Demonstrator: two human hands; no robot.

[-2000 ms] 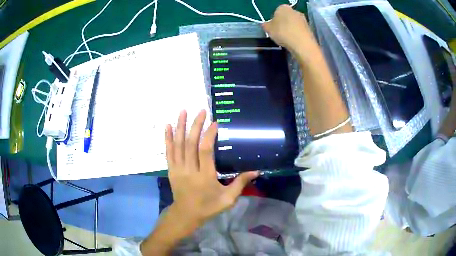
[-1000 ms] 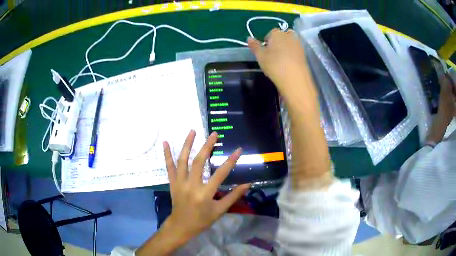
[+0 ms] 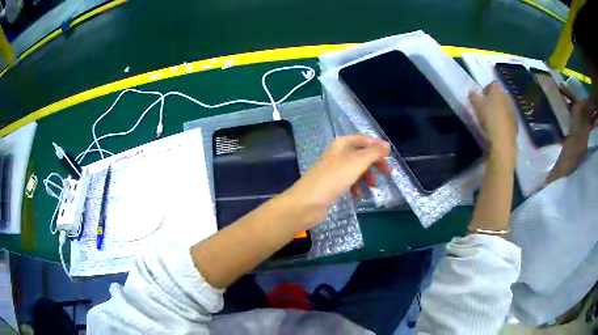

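A lit tablet (image 3: 252, 176) lies on a bubble bag (image 3: 336, 226), with a white cable plug (image 3: 276, 114) at its top edge. My left forearm covers its lower part. A second, dark-screened tablet (image 3: 413, 118) lies tilted on a stack of clear bags (image 3: 429, 209) to the right. My left hand (image 3: 354, 163) has curled fingers at this tablet's left edge. My right hand (image 3: 496, 118) is bent at its right edge. Whether either hand grips the tablet or its bag is not clear.
A record sheet (image 3: 141, 203) with a pen (image 3: 103, 212) and a white power strip (image 3: 72, 206) is at left. White cable (image 3: 197, 103) loops behind. At right, another person's hand (image 3: 578, 124) is by another tablet (image 3: 530, 105). Yellow tape (image 3: 262, 57) edges the bench.
My right hand has left the cable by the lit tablet's top edge and moved right. My left hand has moved from the lit tablet to the dark tablet. The view has shifted right.
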